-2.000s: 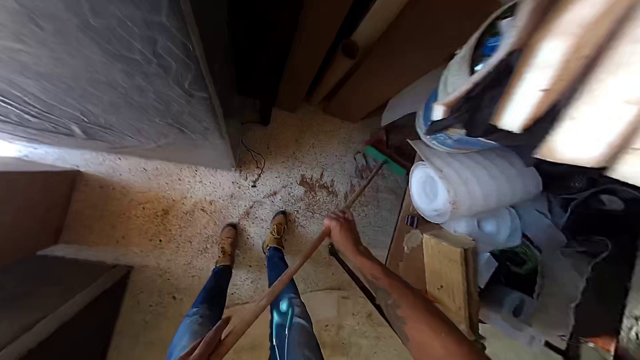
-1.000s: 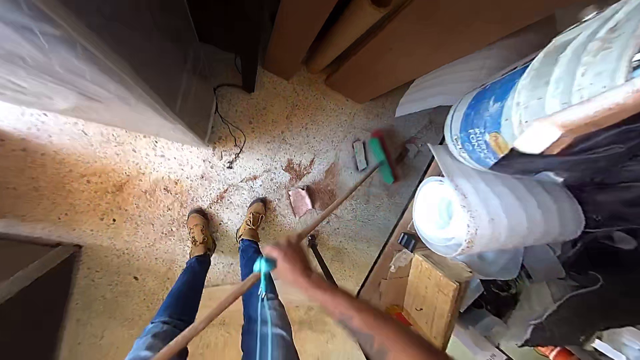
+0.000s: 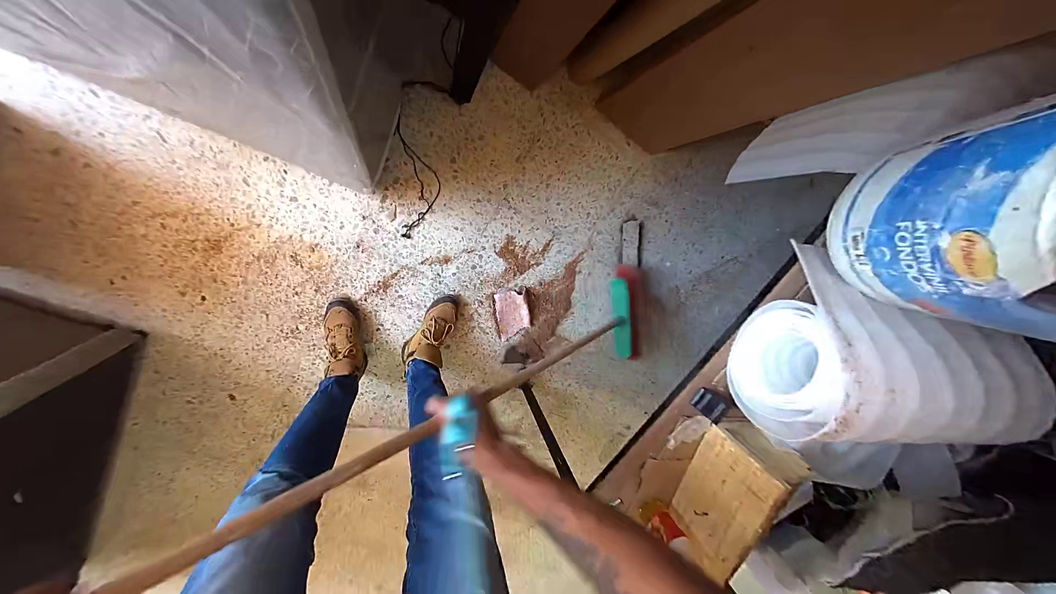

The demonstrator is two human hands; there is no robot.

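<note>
My right hand (image 3: 474,433) is wrapped around the wooden handle of a push broom, in front of my right leg. The broom head (image 3: 624,318), green with red bristles, rests on the speckled floor at right of centre. Just beyond it lies a small grey piece (image 3: 630,242). Between my boots and the broom are reddish-brown dust (image 3: 554,301) and a pinkish broken chunk (image 3: 512,313). My left hand (image 3: 62,587) barely shows at the bottom left corner, at the handle's near end; its fingers are mostly out of view. A turquoise strip, blurred, hangs by my right hand.
Plastic-covered furniture (image 3: 247,91) stands at upper left, with a black cable (image 3: 419,177) beside it. Brown boards (image 3: 742,74) line the back. At right are a paint bucket (image 3: 940,223), a white foam roll (image 3: 899,371) and a wooden block (image 3: 730,499). A dark bar (image 3: 549,437) lies near my right arm.
The broom head has moved off the small grey piece's right side to its near side. The pinkish chunk, visible one second ago, remains beside the dust. The view has shifted.
</note>
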